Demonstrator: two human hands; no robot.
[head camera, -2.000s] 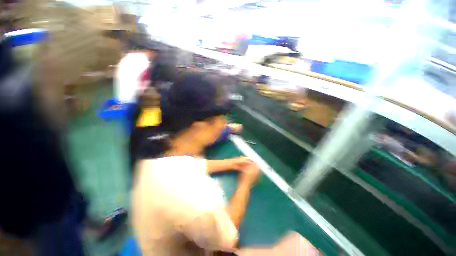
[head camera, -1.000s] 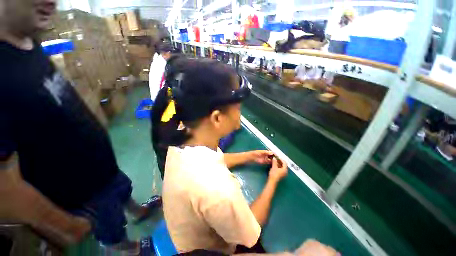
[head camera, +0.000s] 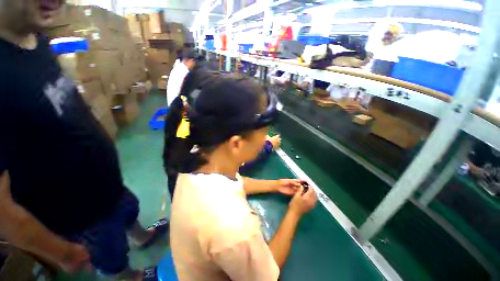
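Note:
Neither of my hands is in view. Nearest in front of me is the green bench top (head camera: 323, 252), with a pale metal edge rail (head camera: 341, 218) along its far side. A seated worker in a light peach shirt (head camera: 219, 219) and dark cap holds a small black part (head camera: 305, 187) between the fingers of both hands above the bench. A piece of clear shiny plastic (head camera: 263, 216) lies on the bench by that worker's forearm, partly hidden by the arm.
A dark green conveyor belt (head camera: 392, 228) runs beyond the rail. A slanted post (head camera: 419, 153) rises beside it to a shelf with a blue bin (head camera: 427, 75). A person in a dark shirt (head camera: 60, 126) stands at left. Cardboard cartons (head camera: 107, 55) are stacked behind.
The blurred hand and forearm at the bottom edge have left the picture. The view has steadied and shifted slightly. The seated worker still holds the small part.

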